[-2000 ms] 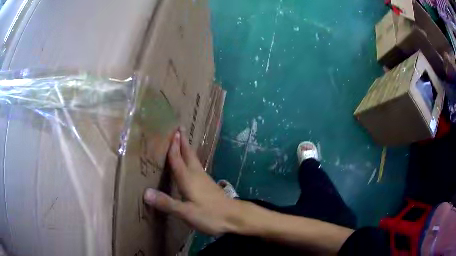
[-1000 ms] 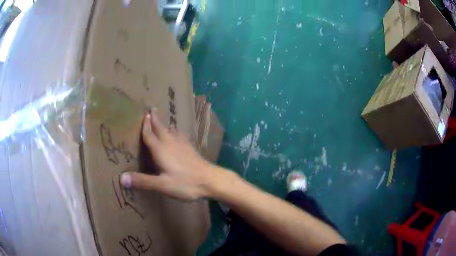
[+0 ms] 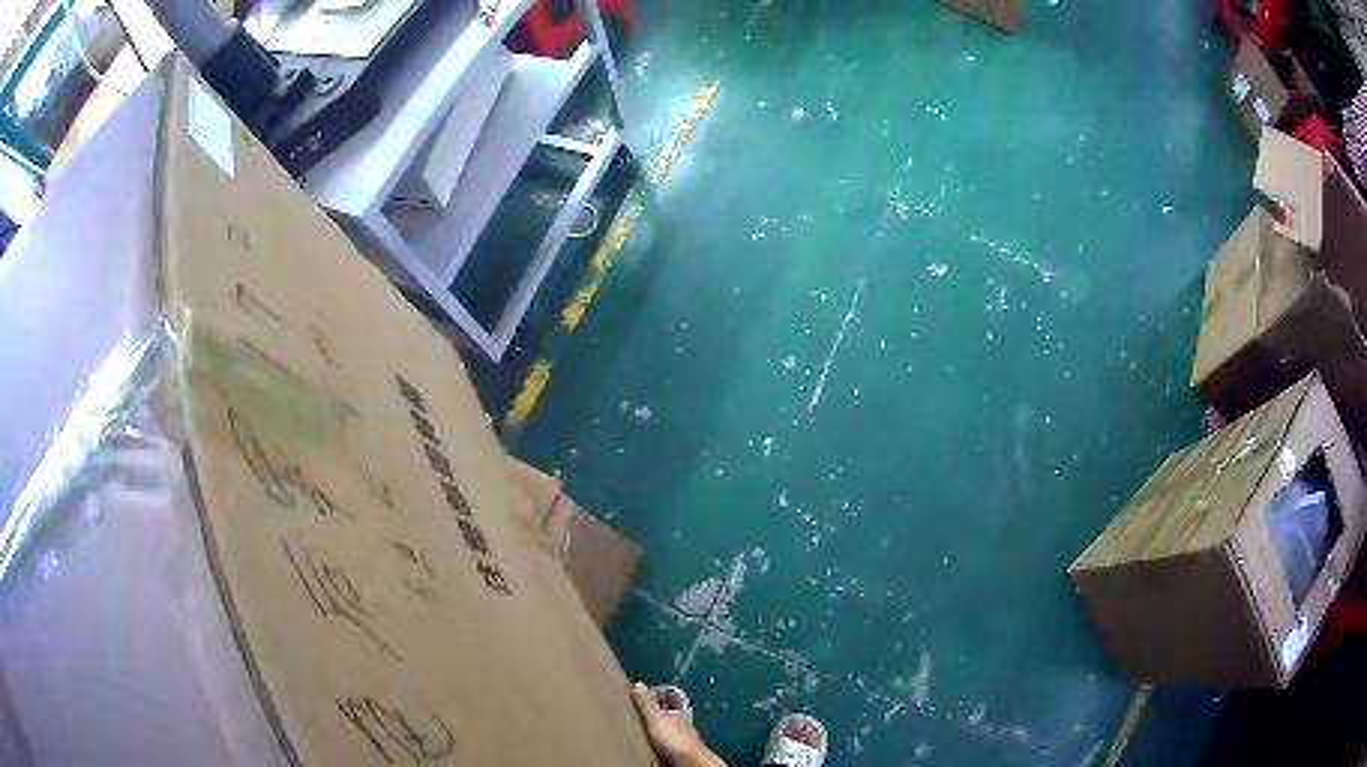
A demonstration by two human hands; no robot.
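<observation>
A large tan carton [image 3: 345, 495] with black print and handwriting on its side fills the left of the view. Clear, shiny, wrinkled tape [image 3: 113, 435] runs over its pale top and onto the side. My right hand [image 3: 675, 730] is at the bottom edge of the picture, mostly cut off. Its fingers touch the carton's lower right edge; whether they grip it is hidden. My left hand is not in view.
Behind the carton stands a grey-white metal frame table [image 3: 517, 135] beside a yellow floor line [image 3: 600, 270]. Another carton [image 3: 585, 562] shows past the large one. At right, a carton with a torn opening [image 3: 1199, 570] stands near an open carton [image 3: 1267, 307]. My feet are at the bottom.
The view has tilted up, showing the metal table and more floor. My right hand has left the middle of the carton's side and is now low at its edge.
</observation>
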